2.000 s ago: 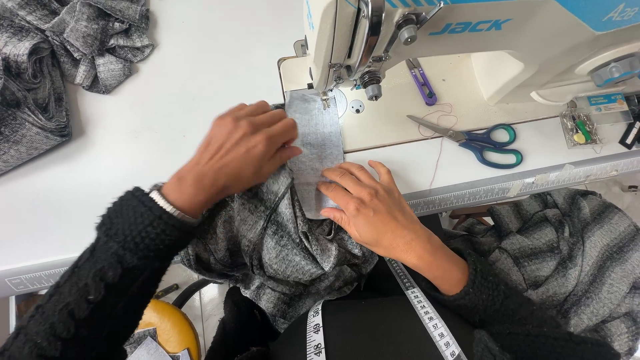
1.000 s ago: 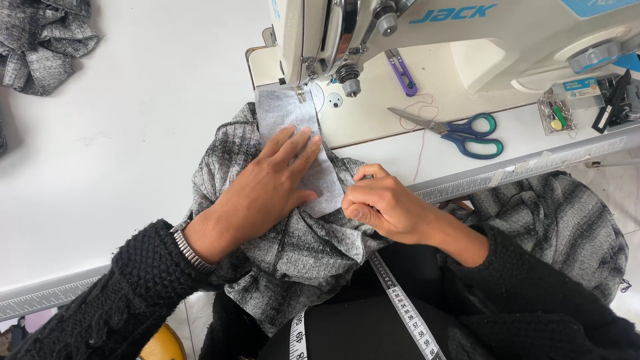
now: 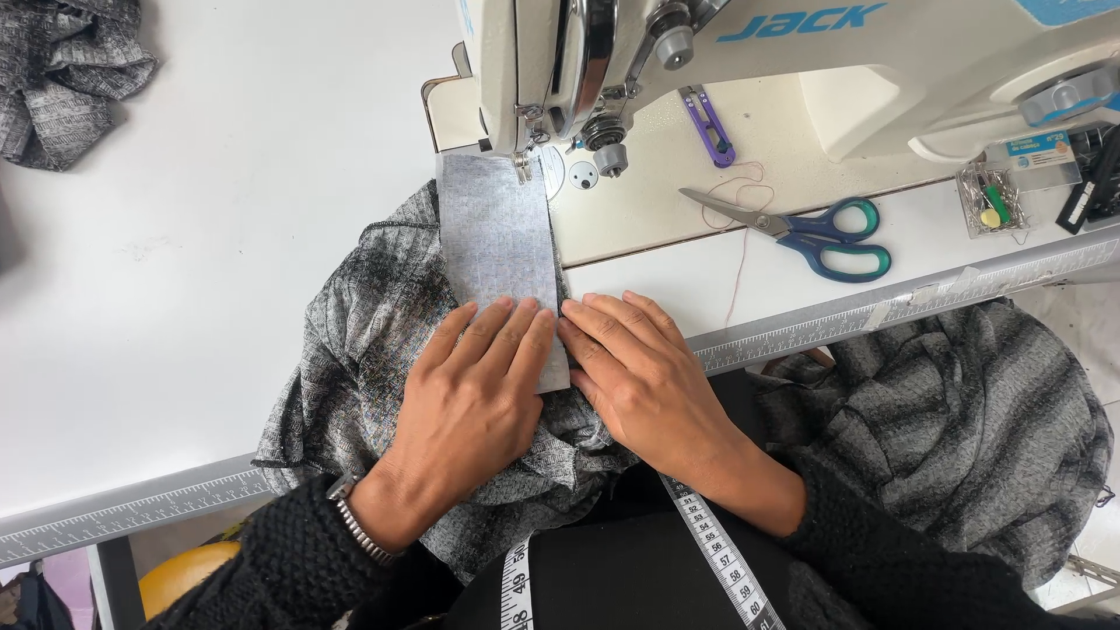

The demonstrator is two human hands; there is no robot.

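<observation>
A light grey fabric strip [image 3: 497, 227] lies on gathered dark grey knit fabric [image 3: 367, 350], its top end under the presser foot [image 3: 522, 166] of a Jack sewing machine [image 3: 770, 52]. My left hand [image 3: 477, 394] lies flat on the strip's lower part, fingers spread slightly and pointing toward the machine. Beside the strip's right edge, my right hand [image 3: 630, 376] rests with its fingertips on the dark fabric, close to the left fingertips. Neither hand closes on anything. The strip's underside is hidden.
Blue-handled scissors [image 3: 809, 232], purple thread snips [image 3: 709, 127] and loose pink thread lie right of the needle. A pin box [image 3: 991, 199] stands farther right. Grey fabric [image 3: 954, 429] hangs beyond the table's ruled edge [image 3: 761, 343]. More fabric [image 3: 70, 79] lies at upper left. A measuring tape [image 3: 713, 542] hangs over my lap.
My left hand has moved down the strip, toward me. My right hand, curled a second ago, now has its fingers extended beside the strip. The view has moved closer.
</observation>
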